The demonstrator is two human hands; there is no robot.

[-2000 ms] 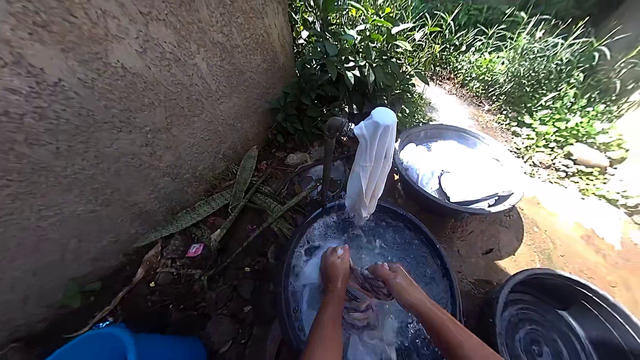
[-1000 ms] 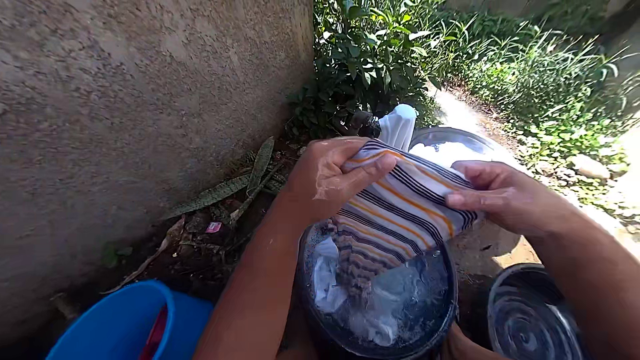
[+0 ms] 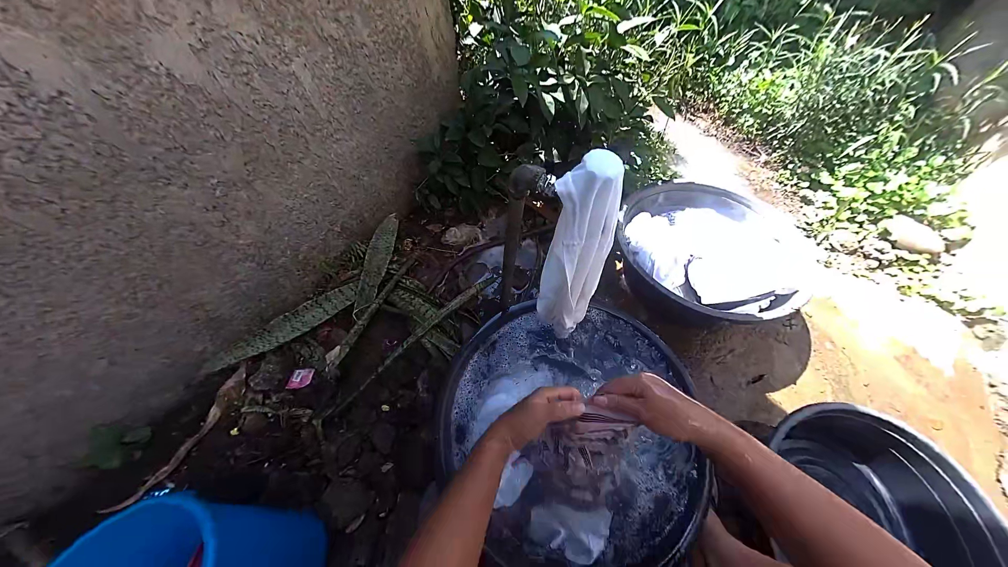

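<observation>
A dark round basin (image 3: pixel 450 394) of soapy water stands below me. Over it, my left hand (image 3: pixel 539 417) and my right hand (image 3: pixel 650 403) are close together, both gripping the top edge of a striped cloth (image 3: pixel 602 425). Its lower part hangs into the water, blurred. White cloths (image 3: pixel 573 529) float near the basin's front and left side. Above the far rim, a wet white cloth (image 3: pixel 581 236) hangs from a faucet on a metal pipe (image 3: pixel 512 244).
A second basin (image 3: pixel 669 303) holding white laundry sits behind right. An empty-looking dark tub (image 3: pixel 890 465) stands at right, a blue bucket (image 3: pixel 264 535) at lower left. A rough wall (image 3: pixel 220 173) rises on the left, with long mottled leaves (image 3: pixel 299 323) at its foot.
One second ago my hands held the striped cloth raised and spread out nearer the camera. Both have since moved down to the basin, and the cloth's lower part is in the water.
</observation>
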